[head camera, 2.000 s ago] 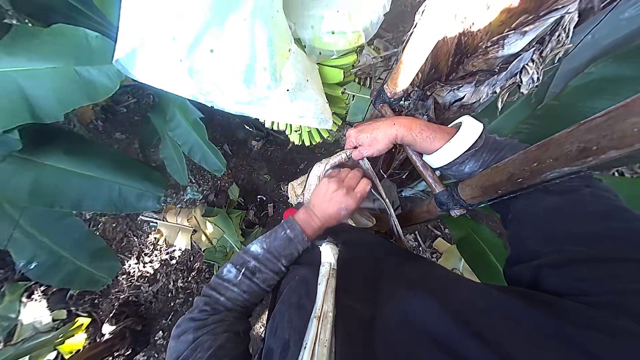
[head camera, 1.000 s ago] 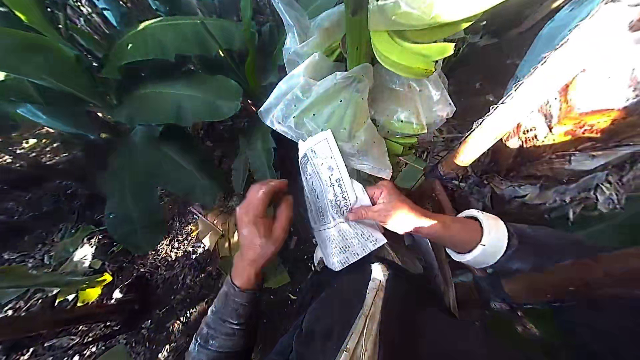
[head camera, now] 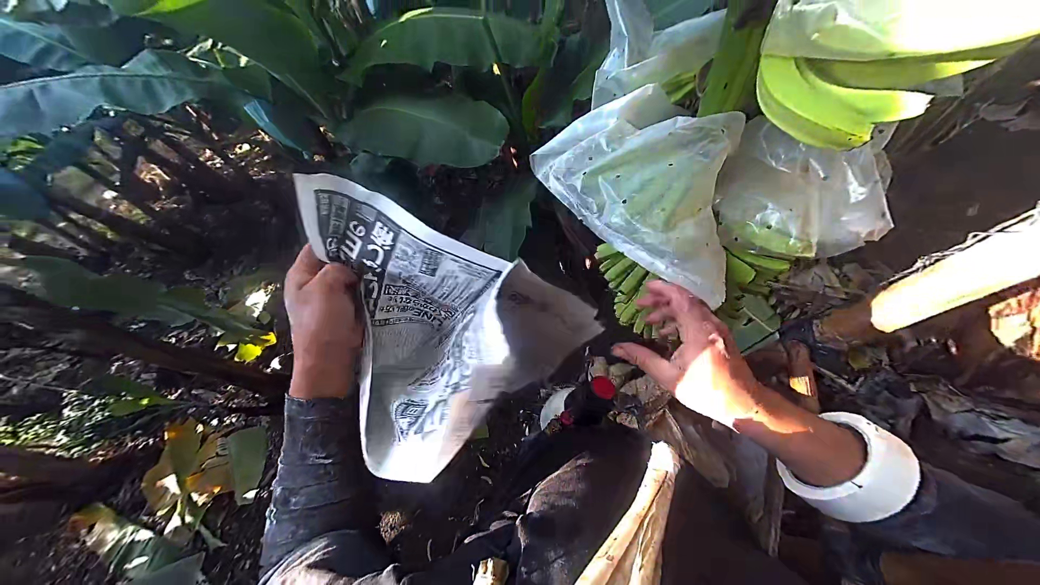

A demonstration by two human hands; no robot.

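My left hand (head camera: 323,313) grips the edge of an opened sheet of newspaper (head camera: 431,317), which bears print and spreads toward the middle of the view. My right hand (head camera: 699,349) is empty, its fingers apart, just below a clear plastic bag (head camera: 650,179) around part of a hanging banana bunch. Green bananas (head camera: 630,284) show under that bag's lower edge. A second plastic bag (head camera: 804,195) covers more fruit at the right, and bare green bananas (head camera: 829,97) hang above it from the thick green stalk (head camera: 735,57).
Broad banana leaves (head camera: 431,130) stand behind, at the upper left. A wooden pole (head camera: 959,276) slants in from the right. A red-topped object (head camera: 602,387) lies near my lap, beside dry plant pieces. Leaf litter (head camera: 195,463) covers the ground at the lower left.
The newspaper, folded and held by my right hand a second ago, is now opened out in my left hand. My right hand has let go of it. The view has shifted over these two seconds.
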